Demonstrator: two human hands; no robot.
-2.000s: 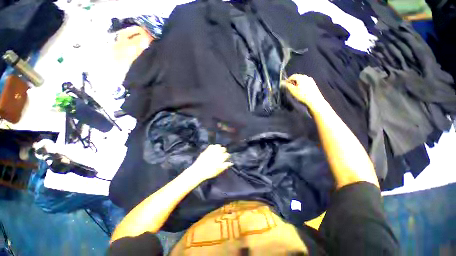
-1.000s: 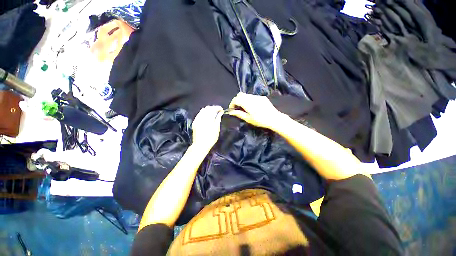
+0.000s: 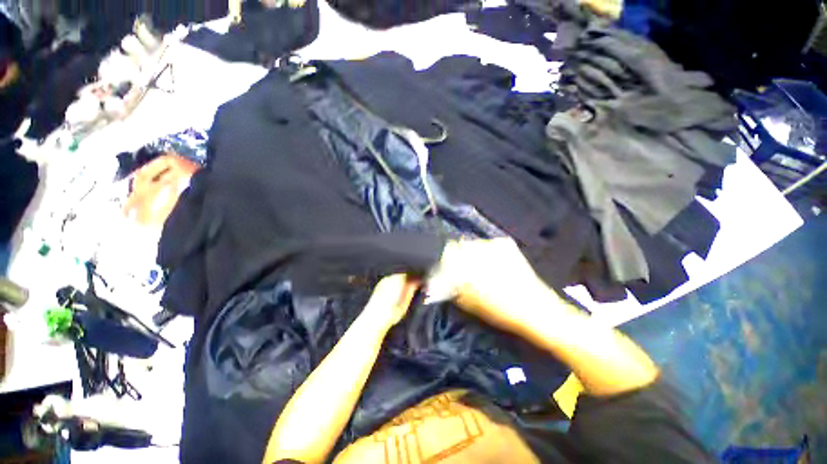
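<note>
A dark jacket [image 3: 272, 190] lies spread on the white-covered table, with its shiny dark blue lining [image 3: 254, 349] showing near me and along its middle. My left hand [image 3: 396, 294] and my right hand [image 3: 481, 276] are close together over the near part of the jacket. They hold a dark fold of its cloth [image 3: 381, 254], which is blurred. The fingertips are blurred, and I cannot tell whether a small tool is in either hand. A small white tag [image 3: 516, 375] shows on the dark cloth near my front.
Grey garments [image 3: 626, 163] lie at the right of the table. At the left are a dark item with a green top [image 3: 59, 322], black cords and an orange-brown pouch [image 3: 159, 188]. The white table cover [image 3: 771, 204] ends at the right above a blue floor [image 3: 753, 335].
The view has turned up and right. My right hand came back from the lining opening to beside my left hand, and a fold of dark cloth is now raised between them.
</note>
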